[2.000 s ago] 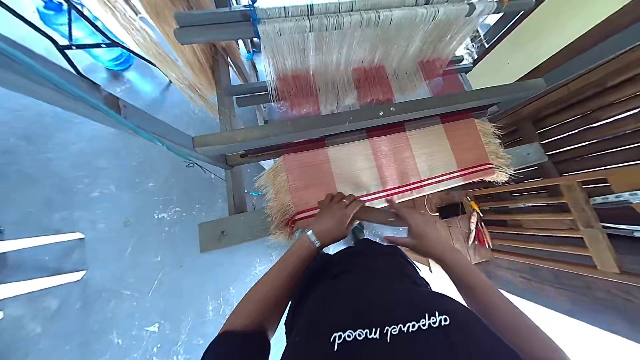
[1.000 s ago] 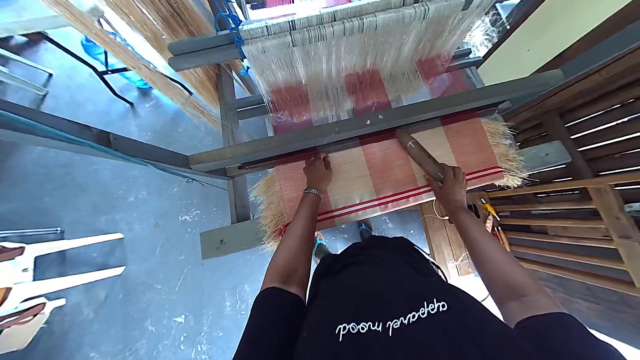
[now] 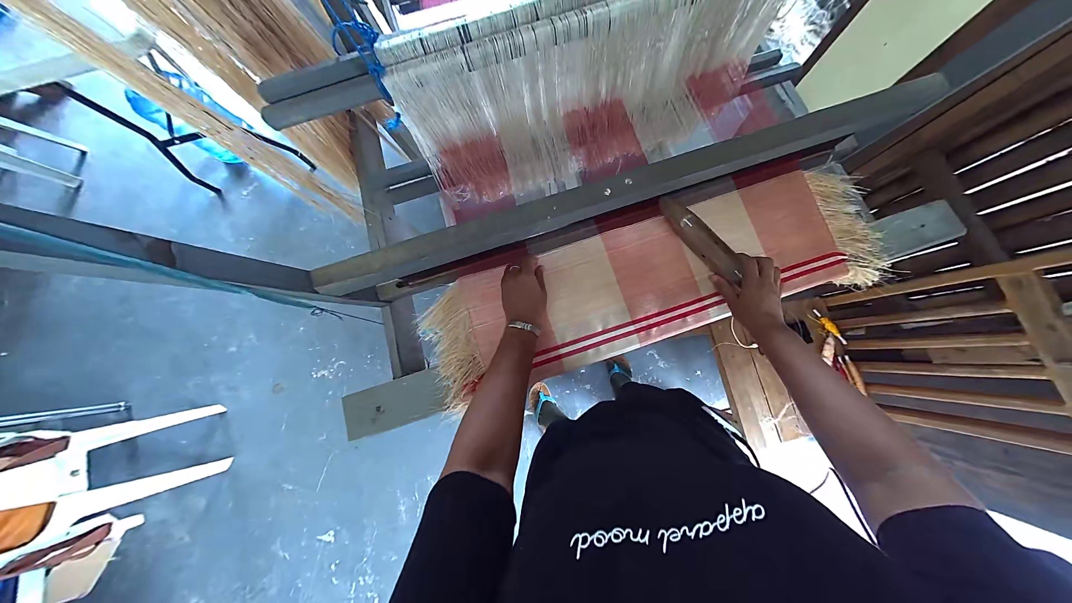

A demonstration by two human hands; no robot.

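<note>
A pink and cream striped woven cloth (image 3: pixel 628 268) with fringed edges and two red lines lies stretched on a wooden floor loom, below its grey crossbeam (image 3: pixel 620 184). My left hand (image 3: pixel 524 291) rests on the cloth's left part, fingertips at the dark strip under the beam; I see nothing held in it. In my right hand (image 3: pixel 752 291) is the near end of a boat-shaped wooden shuttle (image 3: pixel 700 236), which slants over the cloth with its far tip close to the beam. Beyond the beam, pale warp threads (image 3: pixel 569 92) run up to the heddles.
A grey loom side beam (image 3: pixel 159 251) crosses on the left. Tan fibre hanks (image 3: pixel 243 75) hang at the upper left. White plastic chairs (image 3: pixel 84 477) stand at the lower left. A slatted wooden rail (image 3: pixel 946 343) is close on the right, with a yellow-handled tool (image 3: pixel 827 323) beside it.
Both hands were together at the cloth's near edge two seconds ago. They have since moved apart and onto the cloth, the right one with the shuttle. Little differs from one second ago.
</note>
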